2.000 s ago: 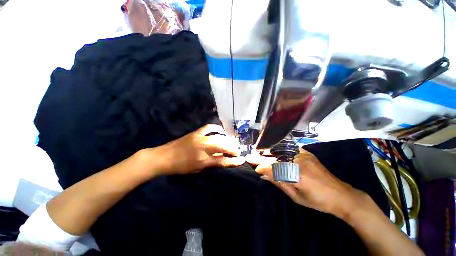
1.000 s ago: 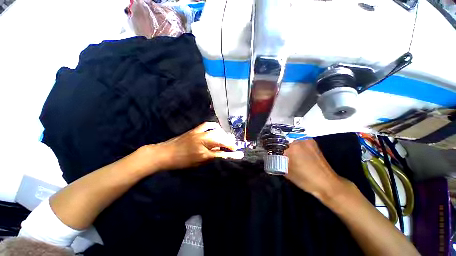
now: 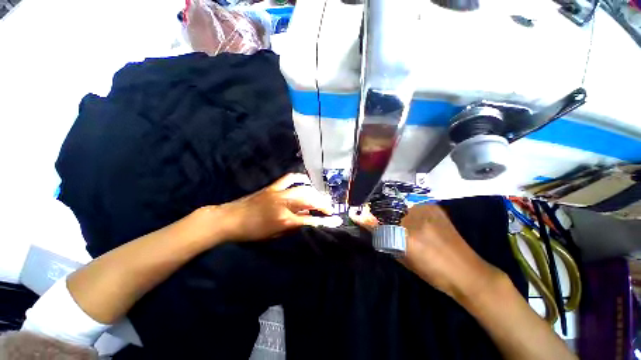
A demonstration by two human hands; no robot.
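A large bunched black garment piece [image 3: 176, 126] lies left of the machine head and spreads down across the front. My left hand [image 3: 281, 211] lies on the cloth, its fingertips pressing it just left of the presser foot [image 3: 339, 193]. My right hand [image 3: 422, 235] is right of the foot, partly hidden behind the ribbed grey knob [image 3: 389, 238]; its fingertips hold the cloth close to the foot. The white lockstitch machine head [image 3: 436, 56] with a blue stripe stands above both hands. A dark thread runs down its front.
Shears with yellow-olive handles [image 3: 538, 271] and small tools lie right of the cloth. A purple box [image 3: 606, 309] stands at the far right. A pinkish item in clear plastic [image 3: 223, 28] is behind the cloth. A ruler [image 3: 270, 334] shows at the front.
Since one second ago, my right fingertips have come back into view, closer to the foot. My left hand is nearly unmoved. The camera view has shifted slightly.
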